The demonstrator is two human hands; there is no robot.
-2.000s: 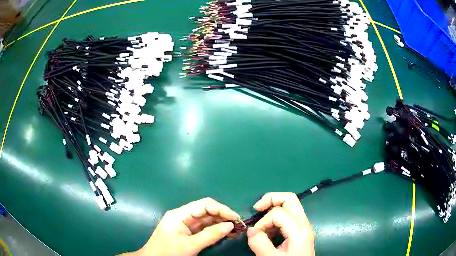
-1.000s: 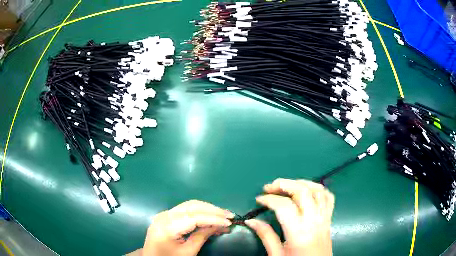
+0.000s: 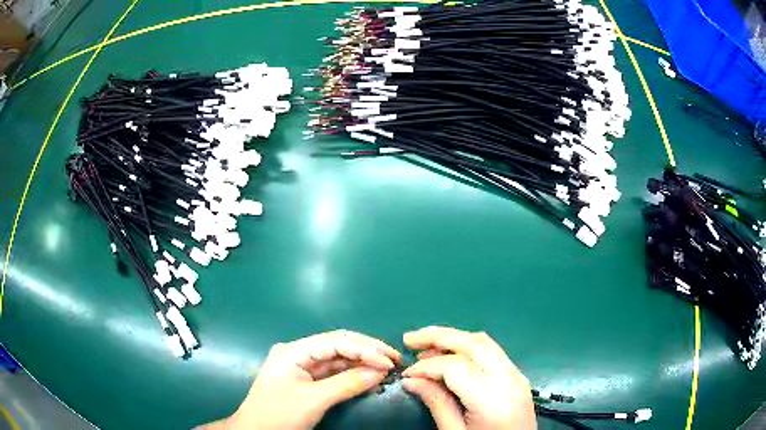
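My left hand [image 3: 323, 378] and my right hand [image 3: 470, 378] meet at the bottom centre, fingertips almost touching. Between them they pinch a small dark end of a wire harness [image 3: 390, 380], mostly hidden by the fingers; its fine detail is too small to tell. The harness's black sleeved branches come out to the right of my right hand, low over the bench, one ending in a white label and a white plug [image 3: 642, 414].
A pile of sleeved leads [image 3: 487, 92] lies at top centre, bare wire ends left, white plugs right. A fanned harness pile [image 3: 160, 151] lies at left. A dark tangled pile [image 3: 701, 243] lies at right. A blue bin [image 3: 714, 59] stands upper right on the green bench [image 3: 336, 277].
The harness's white-plug end has swung down from the middle right to the lower right. My right hand has moved slightly left and down; both hands stay together at the dark end.
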